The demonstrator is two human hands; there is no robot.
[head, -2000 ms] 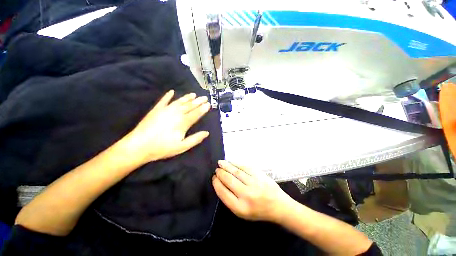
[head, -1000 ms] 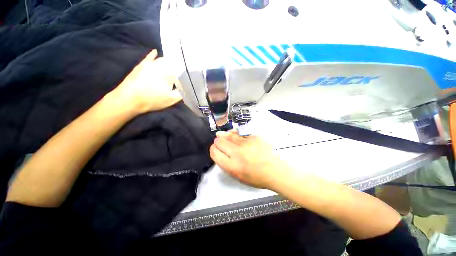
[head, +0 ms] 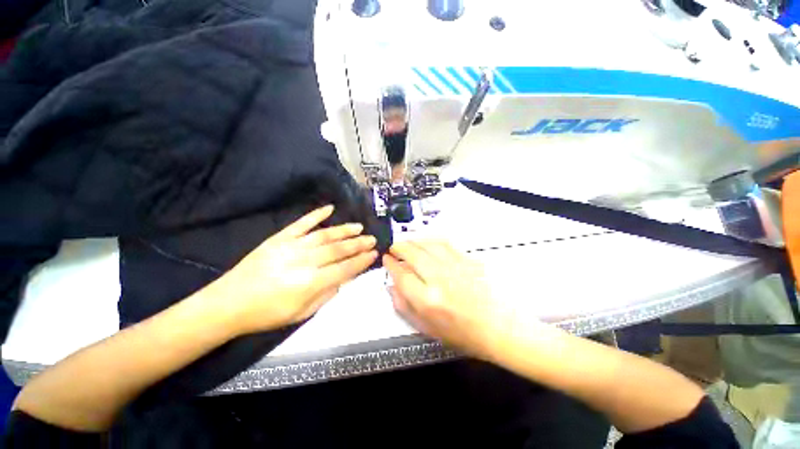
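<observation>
A black garment piece [head: 219, 114] with faint quilting lines lies left of the presser foot [head: 401, 207], its edge running up to the foot. My left hand [head: 298, 267] lies on the cloth just below left of the foot, fingers slightly spread, not gripping. My right hand [head: 443, 294] is in front of the foot with its fingertips closed on the cloth edge; its thumb is hidden. The black binding tape [head: 605, 226] runs from the right to the foot of the white sewing machine [head: 570, 158].
The white table [head: 561, 272] has a ruler-marked front edge [head: 351, 368]. An orange disc [head: 792, 228] stands at the right rim. Below it are a pale bundle [head: 754, 342] and a partly hidden brown box [head: 689, 351]. More black cloth lies at the upper left.
My left hand has come down from beside the machine head onto the cloth near my right hand. The cloth has shifted, baring table at the left. My right hand stays near the foot, slightly lower.
</observation>
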